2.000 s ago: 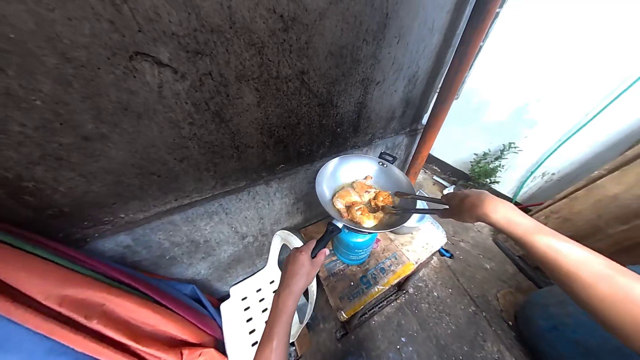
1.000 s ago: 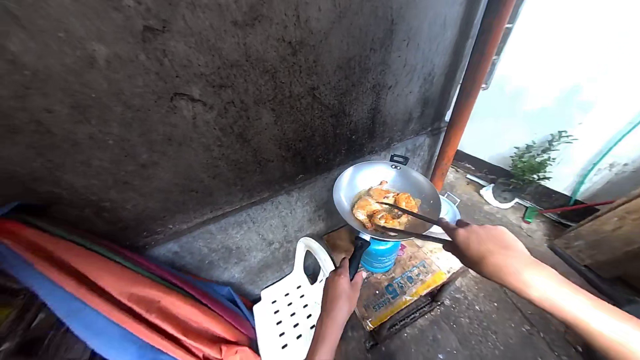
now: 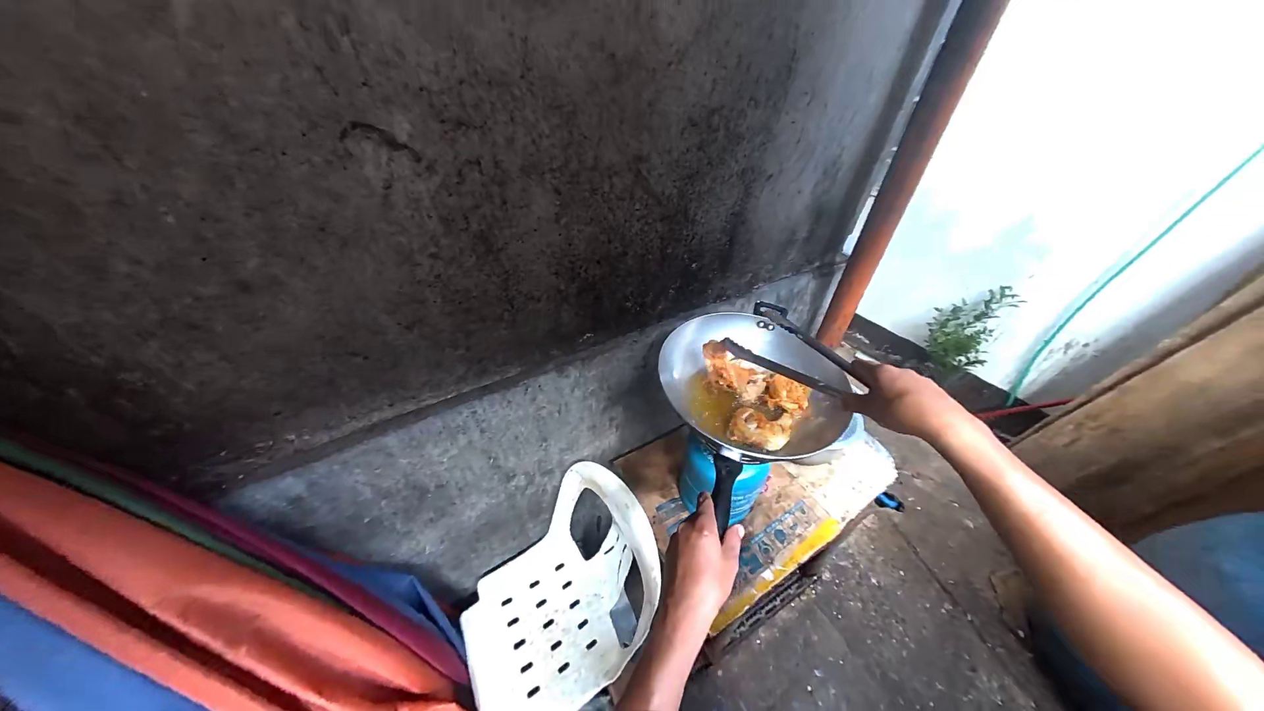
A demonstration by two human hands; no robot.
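My left hand (image 3: 706, 558) grips the black handle (image 3: 727, 486) of a metal wok (image 3: 686, 360) at the centre right. The wok sits over a blue gas canister stove (image 3: 697, 469). Several browned pieces of chicken (image 3: 758, 428) lie in yellow oil (image 3: 709, 403) inside it. My right hand (image 3: 894, 397) holds dark tongs (image 3: 785, 370) from the right, their arms spread apart. One arm reaches over the chicken, while the other extends toward the wok's far handle (image 3: 770, 310). Whether the tongs touch any chicken I cannot tell.
Beneath the stove is a cardboard-covered crate (image 3: 790, 543). A white plastic chair (image 3: 553, 617) stands left of it, near orange and blue fabric (image 3: 207, 592). Behind runs a sooty concrete wall (image 3: 444, 217), with an orange-brown pipe (image 3: 913, 168) at its end. A plant (image 3: 966, 329) grows farther right.
The tongs, closer together over the chicken a second ago, are now spread wide. The chicken pieces lie more apart, with oil showing between them and the wok's side. My left hand still holds the handle.
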